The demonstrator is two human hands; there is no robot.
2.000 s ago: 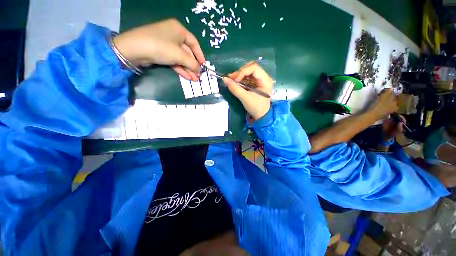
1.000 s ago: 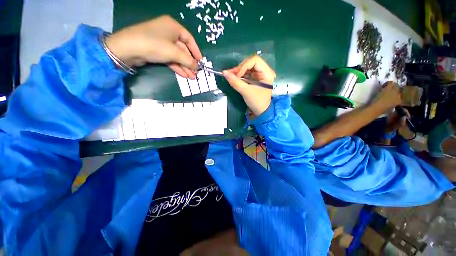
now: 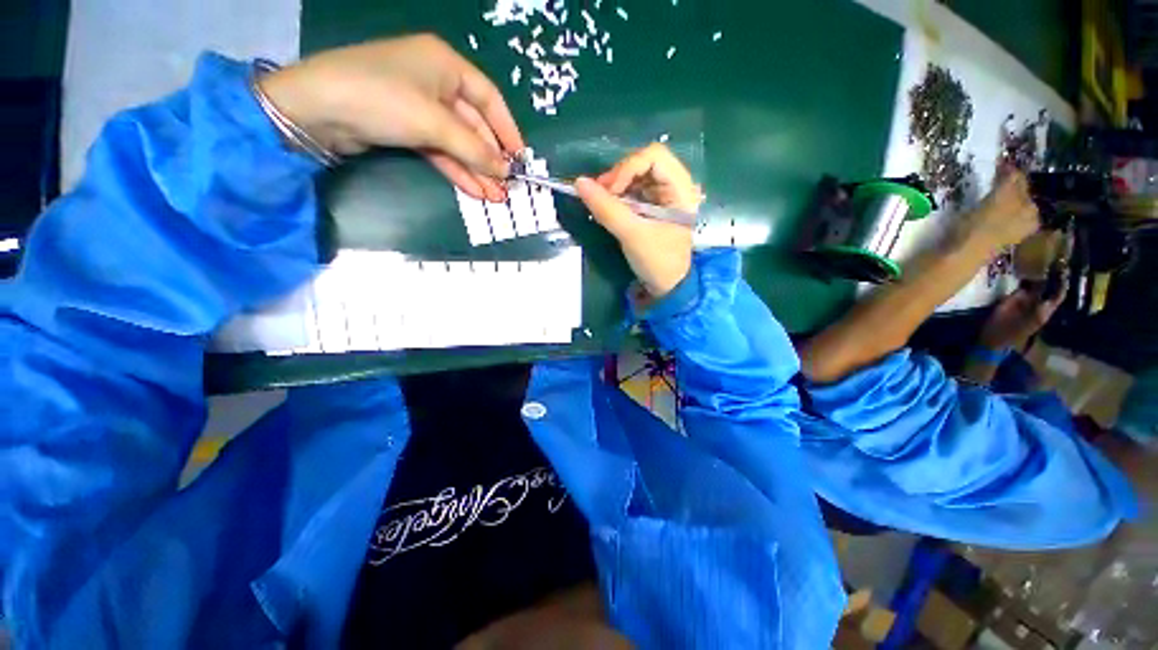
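My left hand [image 3: 419, 112] is over the upper edge of a small white panel [image 3: 511, 218] with dark dividing lines. Its thumb and fingers pinch something small at that edge, too small to make out. My right hand [image 3: 648, 218] holds thin silver-grey tweezers [image 3: 597, 199] like a pen. Their tip meets my left fingertips at the panel's top edge. Rice-size white pieces [image 3: 552, 89] lie in a loose heap above the panel. A long row of white strips [image 3: 445, 302] with dark lines lies below, along the near bench edge.
A green-and-black spool of silver wire [image 3: 876, 231] stands at right. Brown-grey component piles [image 3: 940, 127] lie on a white surface beyond it. A neighbour's arm [image 3: 927, 286] in a blue sleeve reaches in there. A plain white sheet [image 3: 184, 38] is at upper left.
My hands keep nearly the same hold at the panel's edge. The tweezers are slightly shifted in my right hand. The neighbour's hands have moved up and to the right.
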